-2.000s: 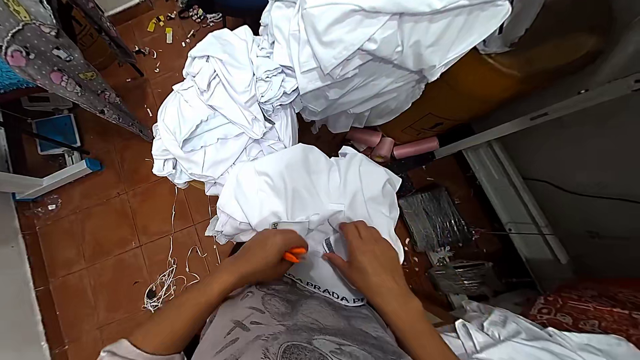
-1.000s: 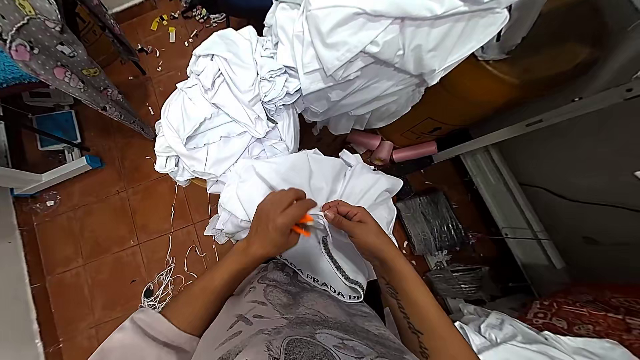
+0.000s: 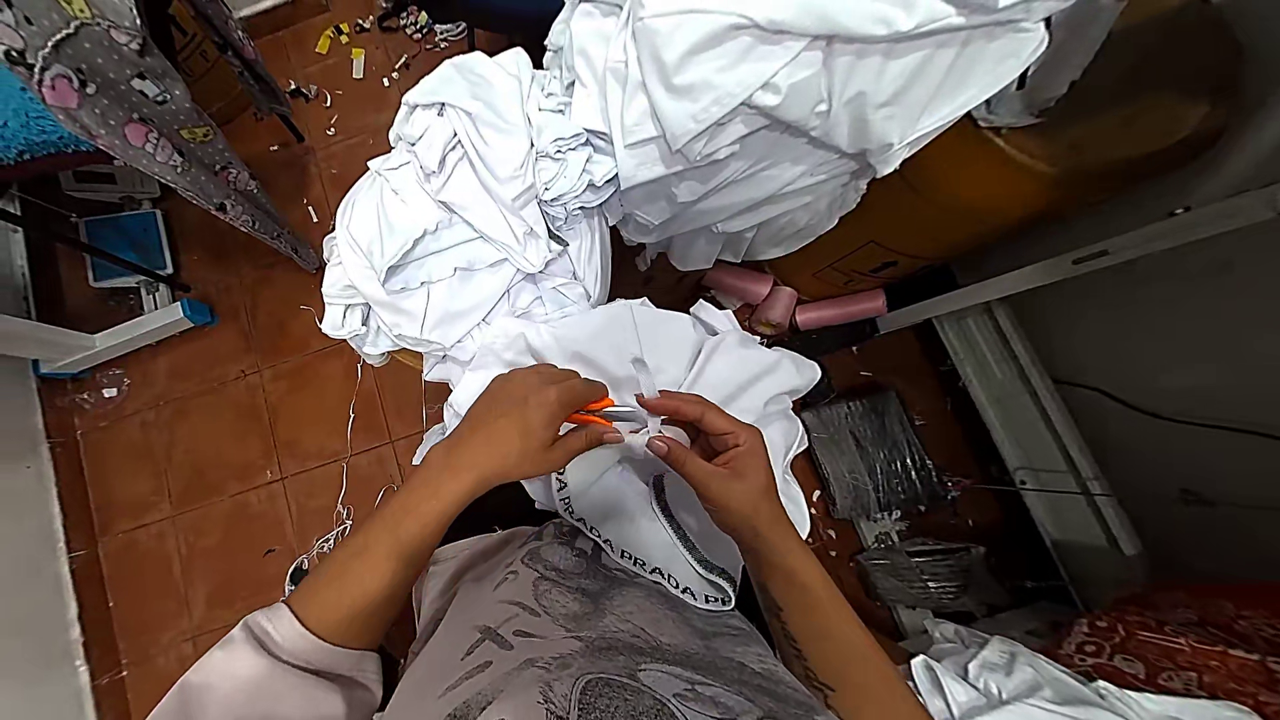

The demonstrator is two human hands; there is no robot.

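Observation:
My left hand (image 3: 535, 425) holds small scissors with orange handles (image 3: 592, 412), their metal blades pointing right toward a narrow white strip of fabric. My right hand (image 3: 715, 460) pinches the strip (image 3: 645, 380) between thumb and fingers, close beside the blade tips. Both hands are over a white garment (image 3: 590, 345) spread on my lap and in front of it. A knit band with black lettering (image 3: 640, 562) runs along the garment's near edge and curls up at the right. Whether the blades touch the strip I cannot tell.
Piles of white garments (image 3: 450, 200) lie ahead, with a larger heap (image 3: 740, 110) beyond. Pink thread cones (image 3: 840, 309) are right of them. A plastic-wrapped dark bundle (image 3: 875, 455) lies at the right. Loose threads (image 3: 325, 545) hang at the left, and more white cloth (image 3: 1050, 680) is at lower right.
My left hand has come in toward my right hand since the oldest frame, and the scissors now sit at the strip. Both hands have lifted part of the garment, and more of the lettered band shows.

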